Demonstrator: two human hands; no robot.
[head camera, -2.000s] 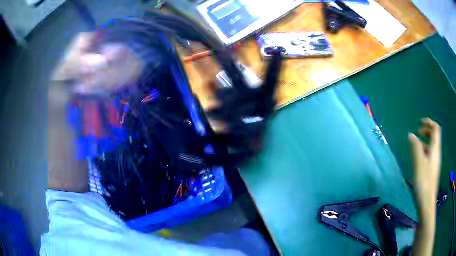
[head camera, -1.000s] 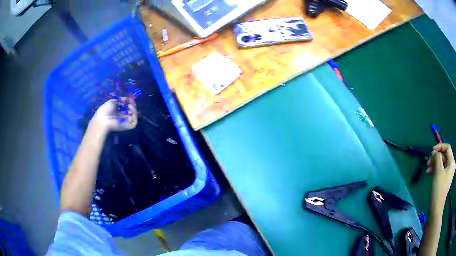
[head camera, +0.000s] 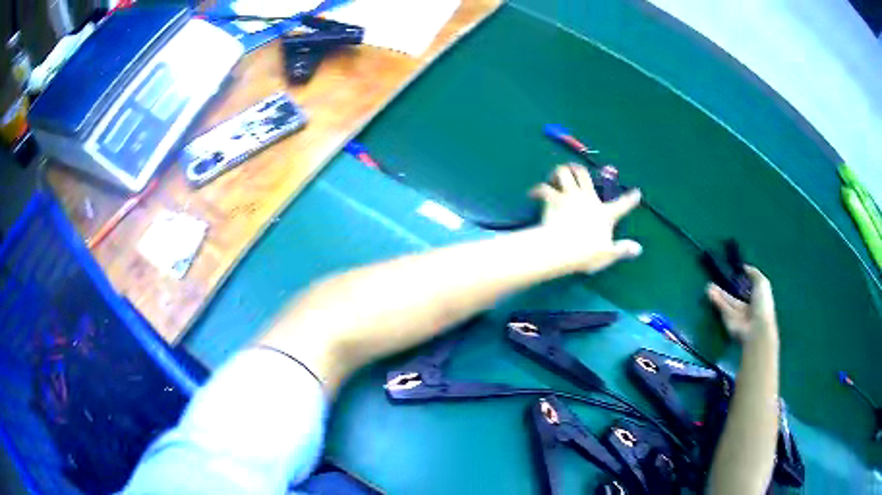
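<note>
My left hand (head camera: 585, 220) is stretched across the green bench, fingers apart, beside a black cable part (head camera: 609, 184) with a blue plug (head camera: 558, 132) beyond it. Whether the fingertips touch it is unclear. My right hand (head camera: 754, 307) is closed around a black clamp (head camera: 725, 269), which is blurred and partly hidden by the fingers. A thin black cord runs from it towards the part by my left hand. Several black clamps with copper jaws, such as this one (head camera: 549, 338), lie below my left forearm, with cables together. My right forearm covers some of them.
The wooden table (head camera: 247, 208) at left holds a scale (head camera: 145, 106), a patterned phone (head camera: 245, 138), a white card (head camera: 172, 242) and a black clamp (head camera: 314, 43). The blue crate (head camera: 126, 319) of leads stands at lower left. Bright green bundles (head camera: 863, 213) lie at the far right.
My view has turned right. My left hand has left the blue crate, where it was among the leads, and is now over the bench. My right hand now has a black clamp in it.
</note>
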